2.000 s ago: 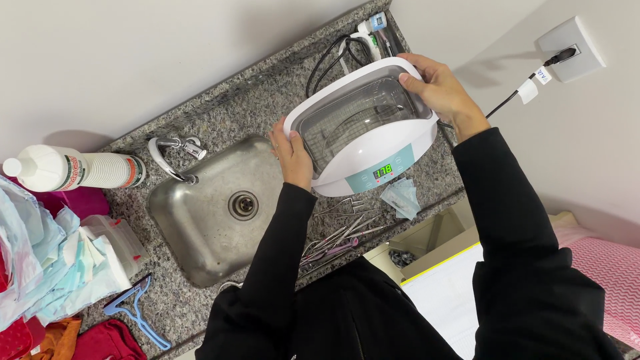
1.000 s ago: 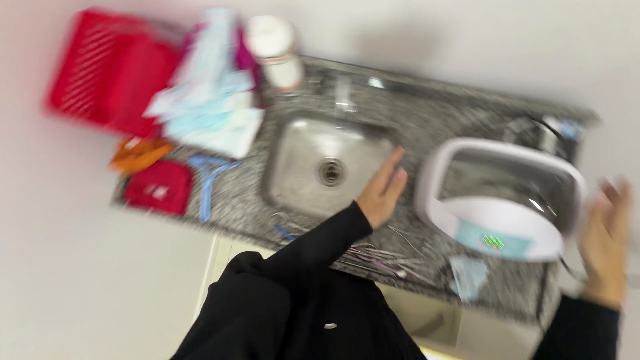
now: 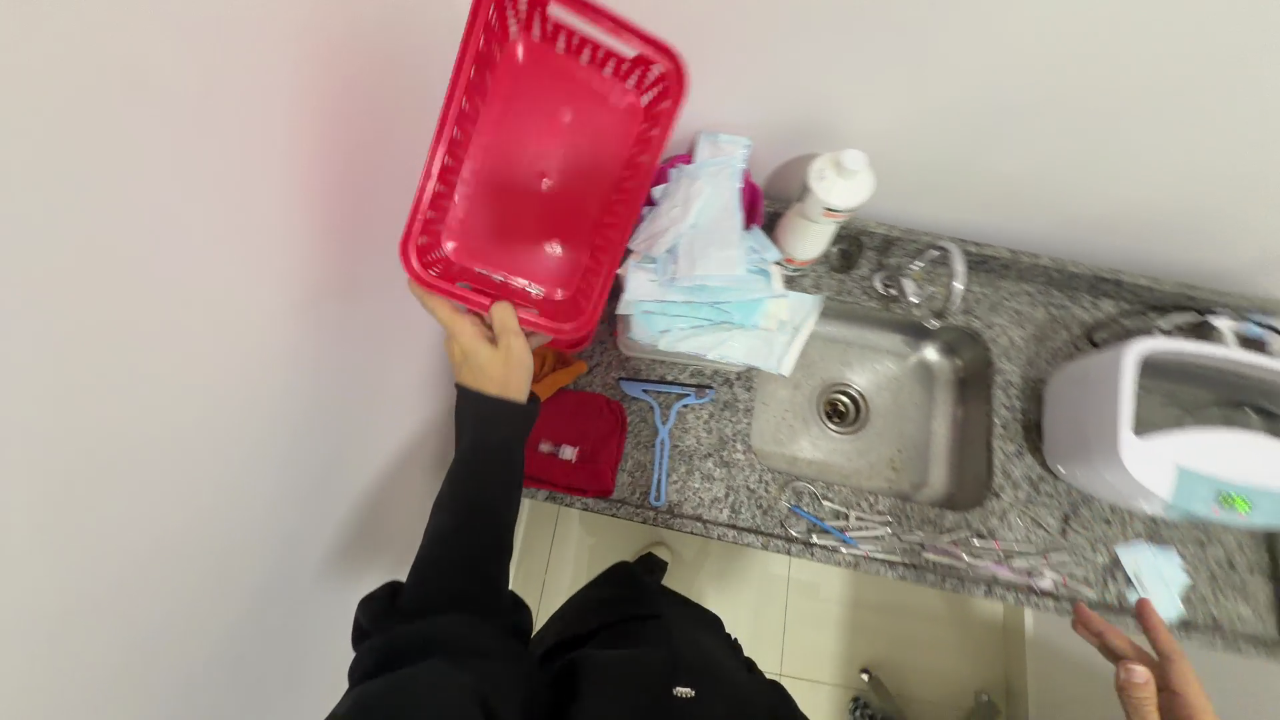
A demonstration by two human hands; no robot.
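A red plastic basket [image 3: 545,185] is tilted up at the upper left, and my left hand [image 3: 490,350] grips its lower rim. At the lower right, my right hand [image 3: 1150,665] is empty with its fingers apart, just below a small blue-white pouch [image 3: 1155,575] at the counter's front edge. Metal hand instruments [image 3: 850,530] lie along that edge. A white ultrasonic cleaner [image 3: 1100,420] with a lit display stands at the right, partly out of view. Pale blue sterilization pouches [image 3: 710,280] are piled on a container beside the basket.
A steel sink [image 3: 880,400] with a chrome faucet [image 3: 935,280] is set in the granite counter [image 3: 720,490]. A white plastic bottle [image 3: 822,210] stands near the wall. A blue squeegee [image 3: 662,430], a folded red cloth [image 3: 580,445] and an orange glove [image 3: 555,370] lie at the left.
Both hands have left the ultrasonic cleaner, which they held in the oldest frame. My left hand now holds the red basket, which stood at the counter's left end. The view has swung left.
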